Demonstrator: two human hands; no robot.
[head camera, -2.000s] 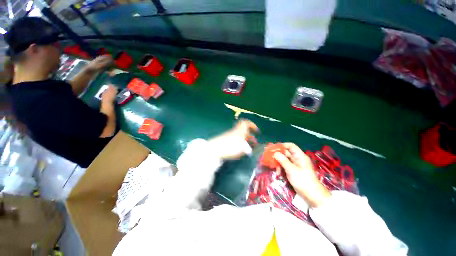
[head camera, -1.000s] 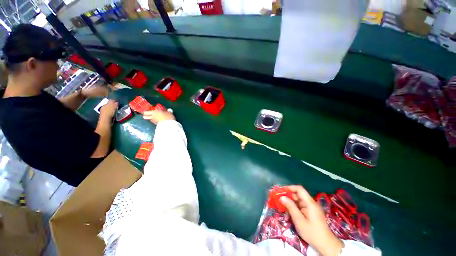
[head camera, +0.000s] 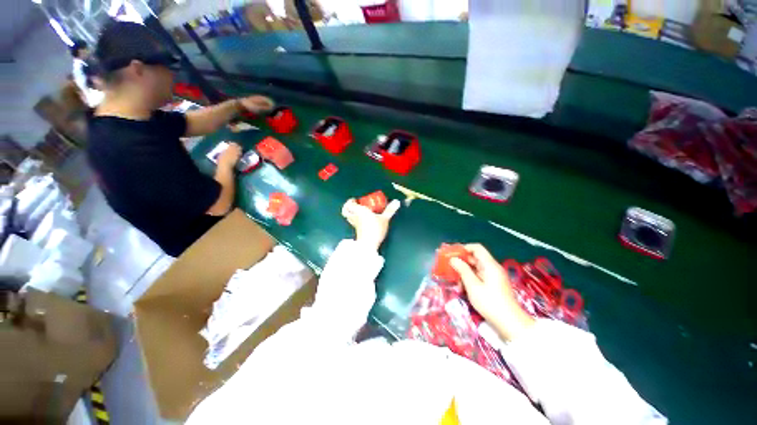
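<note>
My left hand (head camera: 368, 220) is over the bench and holds a small stack of red leaflets (head camera: 373, 201) between thumb and fingers. My right hand (head camera: 490, 286) holds a flat red-orange piece (head camera: 451, 262), perhaps a leaflet or accessory, above the accessory polybag. The clear crinkled polybag (head camera: 448, 319) lies in front of me, full of red accessories. Loose red loops (head camera: 544, 278) show at its mouth, right of my right hand.
Open red boxes (head camera: 398, 152) and silver-grey cases (head camera: 495, 183) stand on the green belt. Leaflet piles (head camera: 282, 208) lie at left. A large carton (head camera: 178, 307) is at lower left. A person in black (head camera: 149, 170) works at left. Dark red bags (head camera: 681, 129) lie at upper right.
My left hand has come back from the leaflet pile near the other worker, now holding leaflets. The view has shifted left. A small red piece now lies separately on the bench.
</note>
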